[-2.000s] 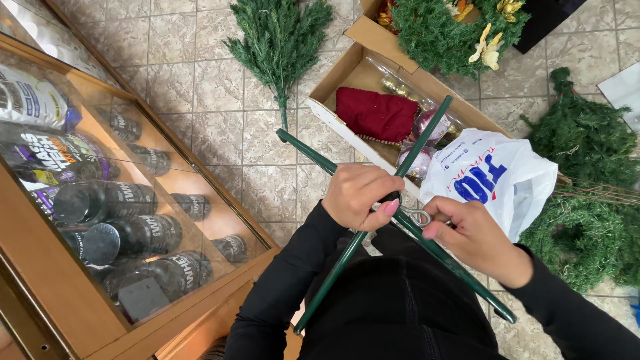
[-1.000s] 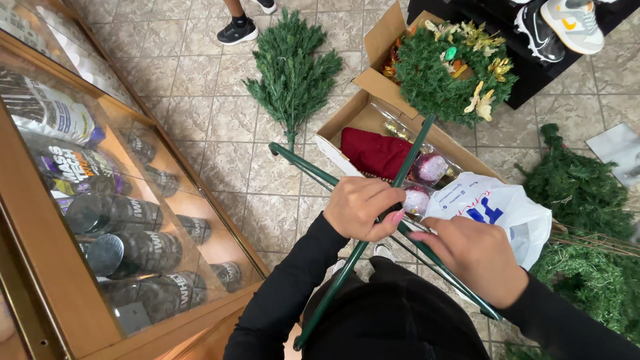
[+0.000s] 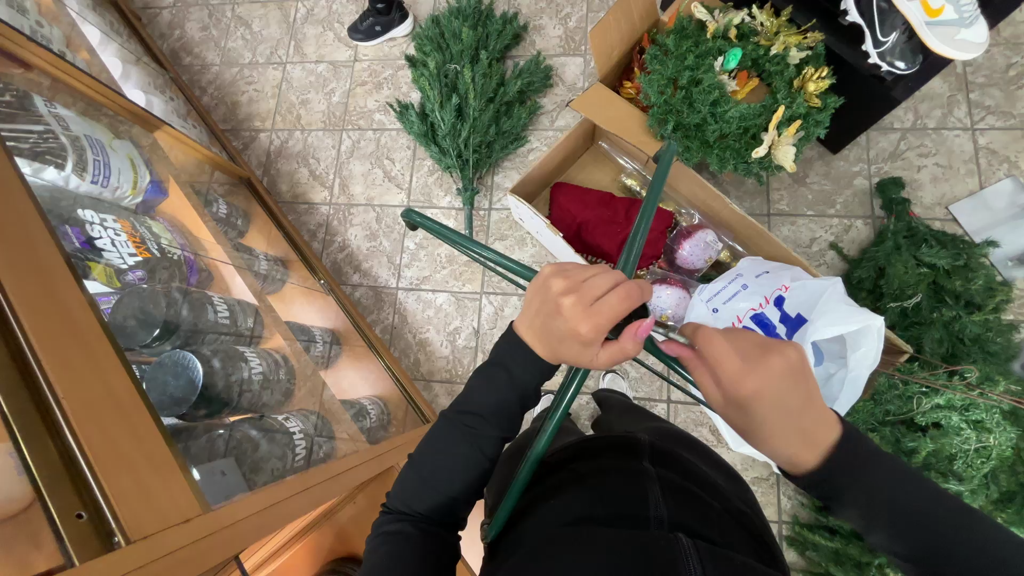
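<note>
A green metal Christmas tree stand [image 3: 552,408] with crossed legs is held in front of my body. My left hand [image 3: 584,314] grips it around its centre, over a dark socket. My right hand [image 3: 756,388] pinches a small metal piece [image 3: 666,330], seemingly an eye bolt, at the right side of that socket. My fingers hide most of the bolt. Beyond the stand, an open cardboard box [image 3: 532,180] holds a dark red cloth [image 3: 600,220] and glittery ball ornaments [image 3: 694,246]. A white plastic bag [image 3: 828,336] lies over the box's near end.
A glass display case [image 3: 264,320] with tubs stands at left. An artificial tree section [image 3: 472,96] lies on the tiles, a decorated wreath [image 3: 720,96] by the box, and more green branches [image 3: 928,296] at right. Shoes [image 3: 884,36] sit on a black shelf. Another person's shoe [image 3: 381,22] shows at top.
The ring-shaped end of the metal piece, visible two seconds ago, is now covered by my right fingers. My left hand keeps its hold on the stand. The other person's feet have shifted.
</note>
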